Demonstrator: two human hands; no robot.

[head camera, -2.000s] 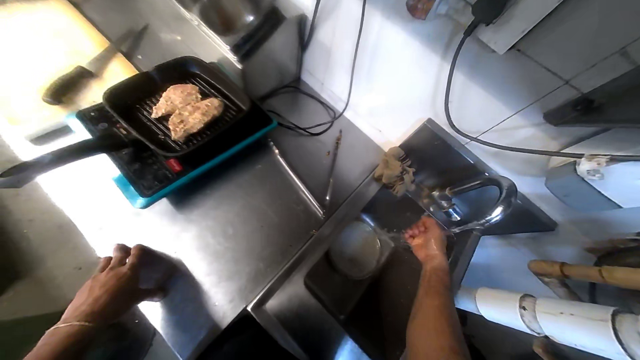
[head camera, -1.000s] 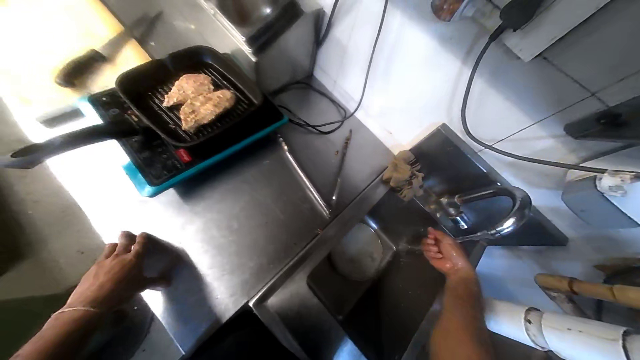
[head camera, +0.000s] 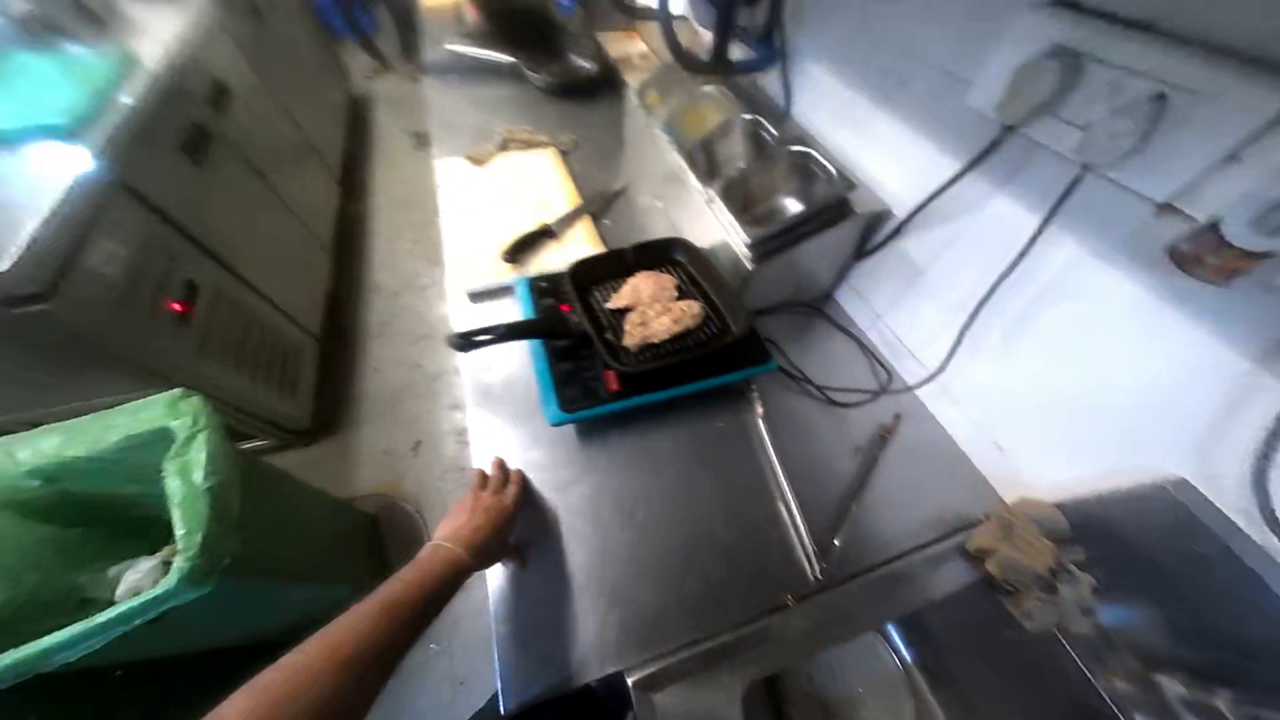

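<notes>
My left hand (head camera: 482,518) rests on the left edge of the stainless steel counter (head camera: 650,500), fingers apart and holding nothing. Beyond it, a black square grill pan (head camera: 722,300) stands on a teal-edged induction cooker (head camera: 660,390), its handle pointing left. Two pieces of meat (head camera: 655,308) lie in the pan. A knife (head camera: 548,236) lies across a pale cutting board (head camera: 500,200) behind the cooker. Metal tongs (head camera: 782,480) lie on the counter between the cooker and the sink. My right hand is outside the view.
A sink (head camera: 660,690) with a round metal item in it is at the bottom. A crumpled cloth (head camera: 1025,560) lies by its back edge. Black cables (head camera: 860,395) loop beside the wall. Metal food containers (head camera: 770,185) stand behind the cooker. A green-lined bin (head camera: 200,500) stands at the left.
The view has swung left and up, bringing in the bin and the far counter. My right hand, at the sink tap in both earlier frames, is out of view. My left hand stays at the counter edge.
</notes>
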